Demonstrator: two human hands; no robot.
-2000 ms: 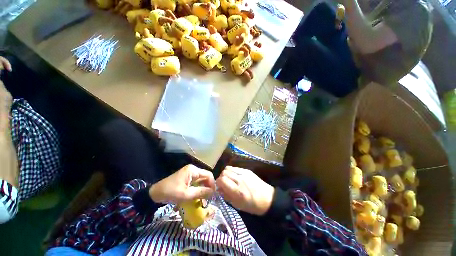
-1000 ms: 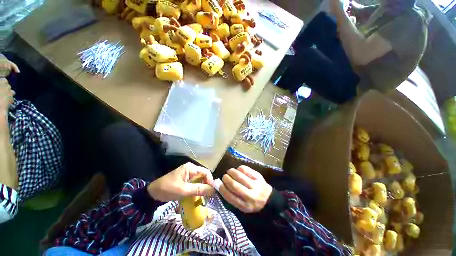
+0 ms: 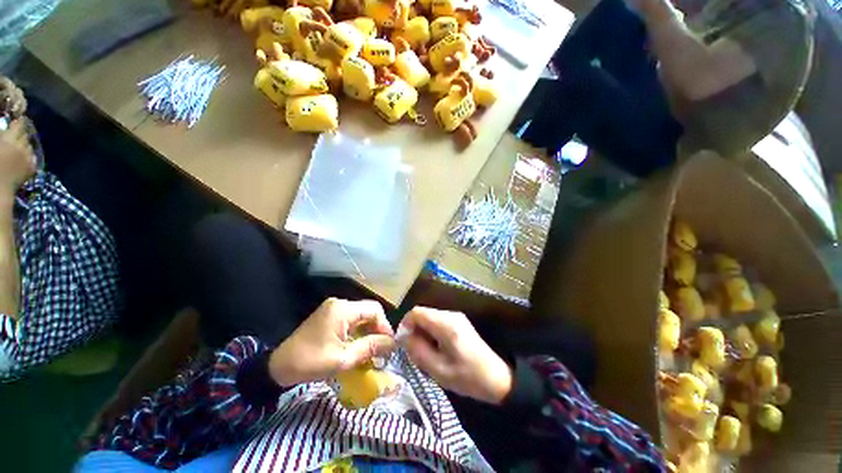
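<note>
A yellow plush keychain (image 3: 362,386) hangs over the striped apron, with a faint plastic glare around it. My left hand (image 3: 334,344) is closed on its top end, thumb and fingers pinched together. My right hand (image 3: 454,351) is beside it with fingers curled, thumb and fingertips pinched around a small whitish bit, perhaps the bag's end or a tie; it is too small to tell. A stack of clear bags (image 3: 349,205) lies at the near table corner with thin ties on it. Ties (image 3: 489,227) lie fanned on the low carton.
Loose plush keychains (image 3: 358,78) are heaped on the table (image 3: 222,171). Another tie pile (image 3: 183,90) and a dark flat sheet (image 3: 120,30) lie at left. The large carton (image 3: 620,305) at right holds bagged plush keychains (image 3: 711,346). People sit at left and far right.
My right hand has turned slightly, its fingers curled more tightly near the left hand. The yellow plush hangs a little more tilted. The left neighbour's hand has moved up.
</note>
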